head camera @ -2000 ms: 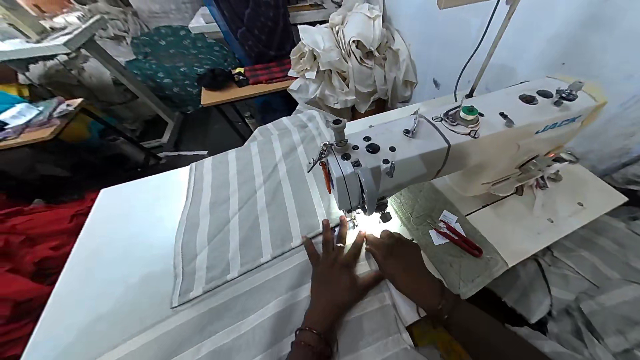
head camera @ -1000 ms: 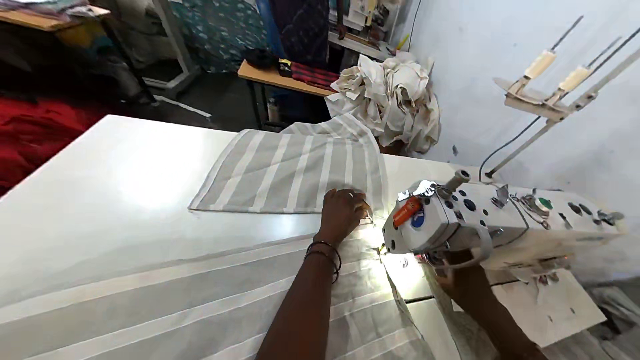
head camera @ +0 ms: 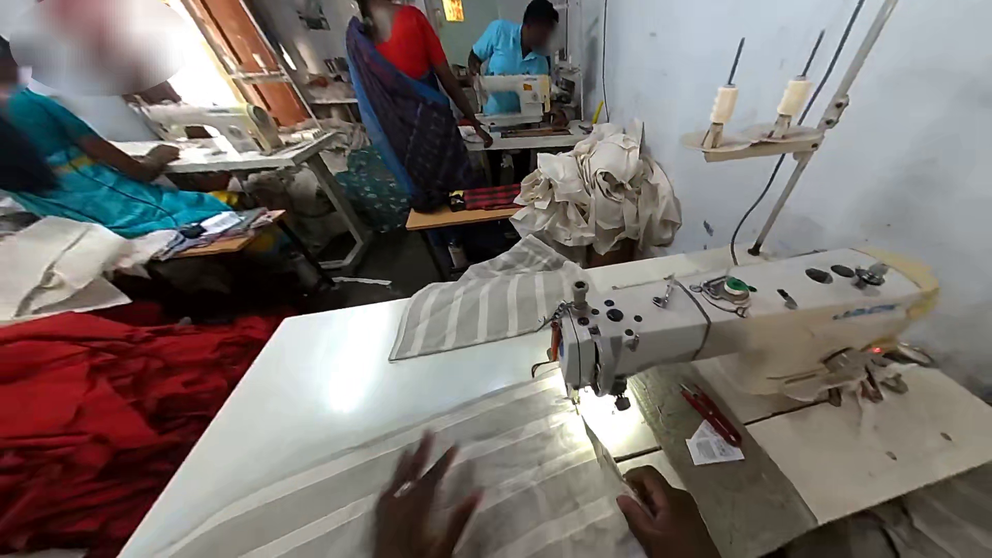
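A grey and white striped cloth (head camera: 496, 465) lies across the white table, its right edge running up to the lit needle area of an industrial sewing machine (head camera: 643, 325). Blurred and with fingers apart, my left hand (head camera: 422, 496) is over this cloth at the lower middle. My right hand (head camera: 663, 508) pinches the cloth's edge between thumb and fingers, below and right of the needle. Another striped cloth piece (head camera: 480, 310) rests behind, left of the machine head. Red-handled thread snips (head camera: 711, 413) and a small white label (head camera: 714, 444) lie right of the needle.
Red fabric (head camera: 101, 411) is heaped left of the table (head camera: 310, 387). Behind stand a pile of cream cloth (head camera: 601, 190) and a small wooden bench (head camera: 434, 219). A thread stand (head camera: 763, 143) rises behind the machine. Several people are at other tables further back.
The view has swung up and back. My left hand has come away from beside the needle towards me, and my right hand from the machine head to the cloth's edge.
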